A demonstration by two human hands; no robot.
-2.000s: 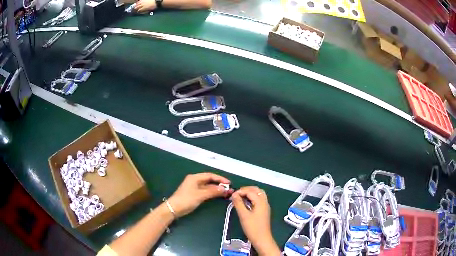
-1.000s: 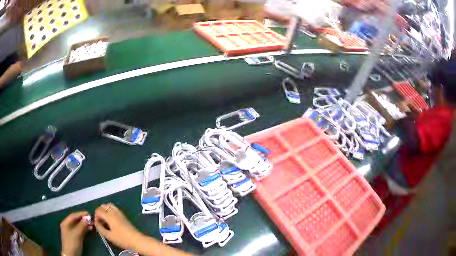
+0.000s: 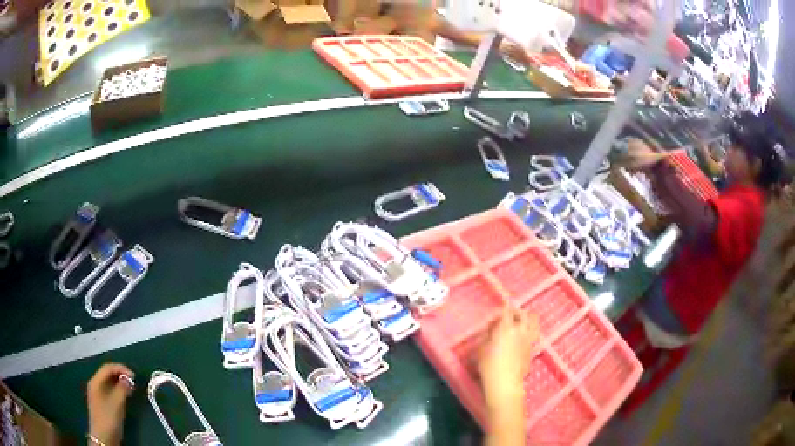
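My left hand (image 3: 108, 399) is at the lower left, its fingertips closed on a small white fitting (image 3: 127, 380). A looped cable unit (image 3: 185, 409) lies on the green surface just right of it, its card end cut off by the lower edge. My right hand (image 3: 506, 348) is over the pink compartment tray (image 3: 567, 334); its fingers are blurred, and whether they hold anything cannot be told. A pile of looped cable units (image 3: 336, 318) with blue-and-white cards lies between my hands, against the tray's left side.
Single cable units (image 3: 218, 218) lie on the dark green belt beyond a white strip (image 3: 131, 334). A carton (image 3: 26, 420) is cut off at lower left. Another carton of white pieces (image 3: 131, 91) and an orange-red tray (image 3: 392, 65) stand across. A person in red (image 3: 715, 253) is at right, near another cable pile.
My hands have parted: the right has moved right over the pink tray, while the left stays at lower left. The cable unit between them now lies free. The view has shifted right since the earliest frame.
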